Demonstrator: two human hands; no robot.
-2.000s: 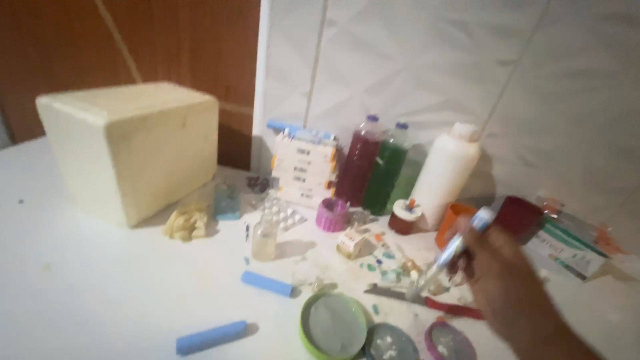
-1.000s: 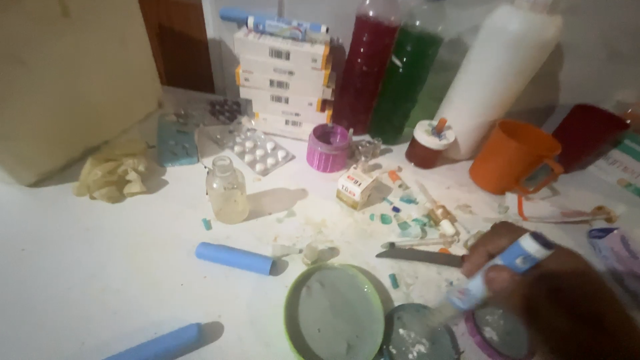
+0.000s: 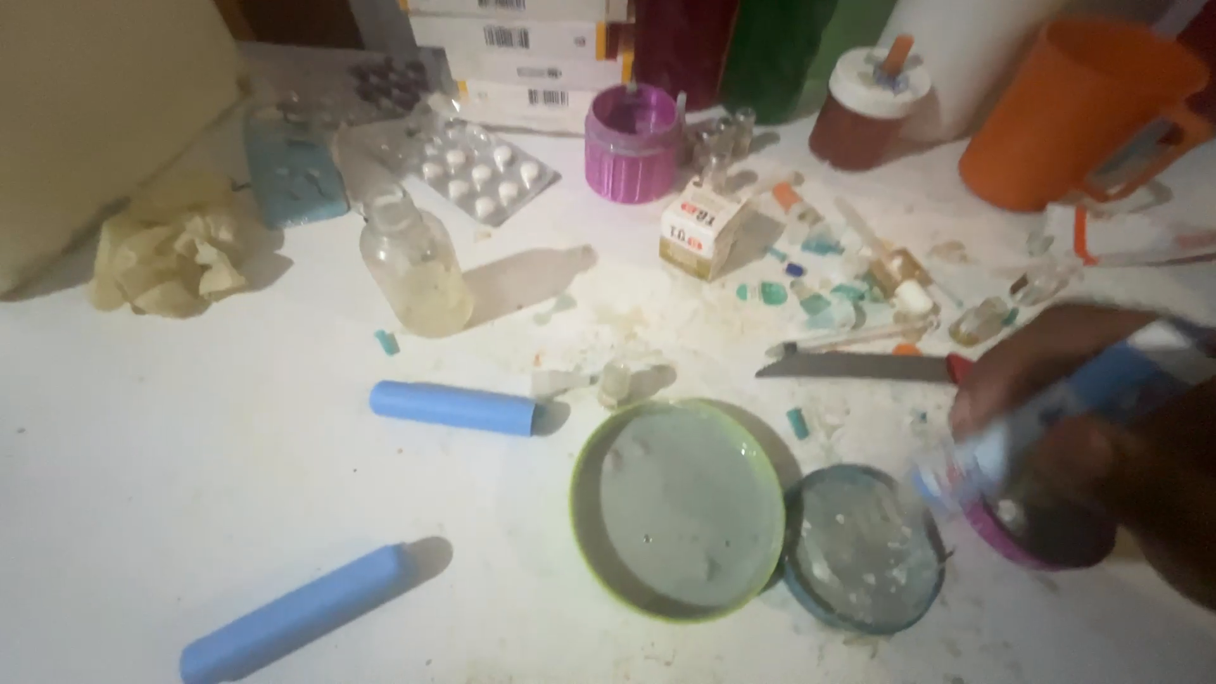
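Note:
At the right, my right hand (image 3: 1092, 427) is closed around a blue and white pen-shaped device (image 3: 1045, 413), blurred, tilted with its lower end to the left. Under that hand lies a purple-rimmed lid (image 3: 1016, 546). Left of it are a small round dish (image 3: 864, 551) with whitish bits and a larger green-rimmed dish (image 3: 679, 513) of greyish liquid. A knife (image 3: 855, 367) with a red handle end reaches to my fingers. Two blue caps (image 3: 451, 408) (image 3: 294, 613) lie at the left. My left hand is out of view.
A glass bottle (image 3: 413, 266), crumpled yellowish material (image 3: 171, 256), a blister pack (image 3: 484, 171) and a purple container (image 3: 632, 147) stand or lie further back. Behind are stacked boxes (image 3: 532, 62), an orange mug (image 3: 1073, 114) and a white-lidded jar (image 3: 864, 109). A small carton (image 3: 698, 228) stands near scattered capsules (image 3: 760, 293).
My right hand, still holding the pen-shaped device, has moved from above the knife's handle to beside the small dish and purple-rimmed lid. The view has come closer to the table.

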